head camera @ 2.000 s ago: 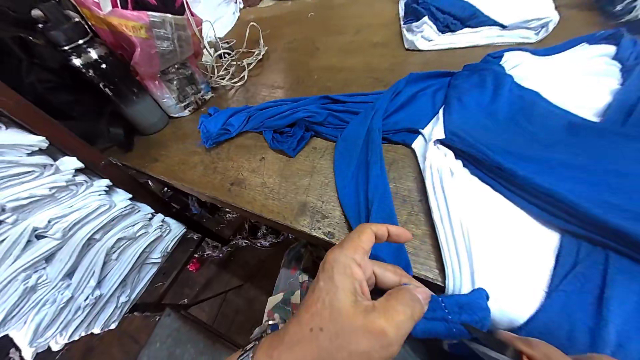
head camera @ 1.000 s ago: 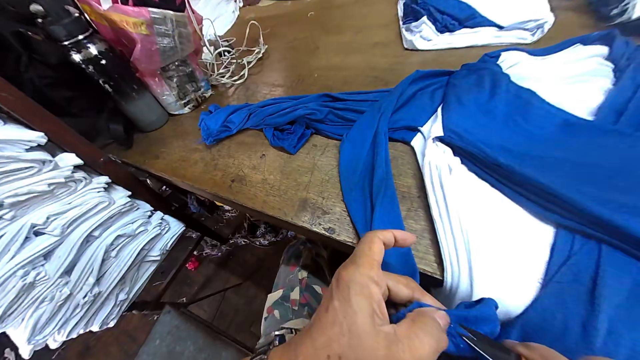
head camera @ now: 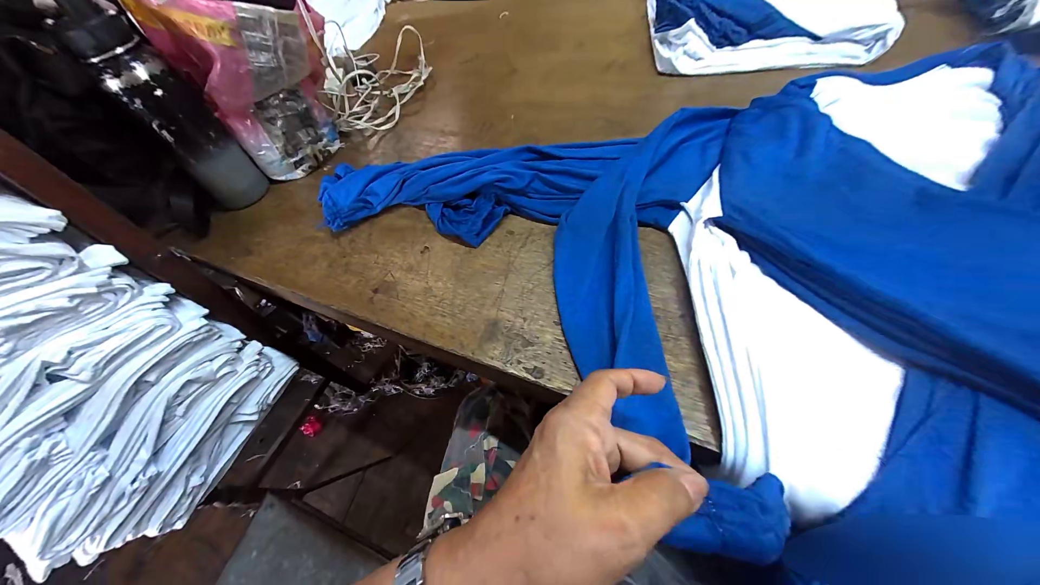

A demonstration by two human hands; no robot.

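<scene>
In the head view, my left hand (head camera: 597, 483), with a metal-band watch (head camera: 413, 561) at its wrist, pinches the end of a blue sleeve (head camera: 723, 516) between thumb and a finger, the index finger raised. That sleeve hangs over the table's front edge from a pile of blue and white shirts (head camera: 861, 203) on the right. Another blue sleeve (head camera: 520, 183) lies bunched to the left across the wooden table (head camera: 455, 276). My right hand is out of view.
A stack of white fabric pieces (head camera: 122, 406) stands at the left. A dark bottle (head camera: 179, 122), a pink plastic bag (head camera: 252, 81) and a tangled white cable (head camera: 378, 85) are at the back left. A folded blue and white garment (head camera: 772, 36) lies at the back.
My right hand and the dark-bladed tool in it, seen earlier at the bottom edge beside the sleeve end, have gone out of view. My left hand still holds the sleeve end.
</scene>
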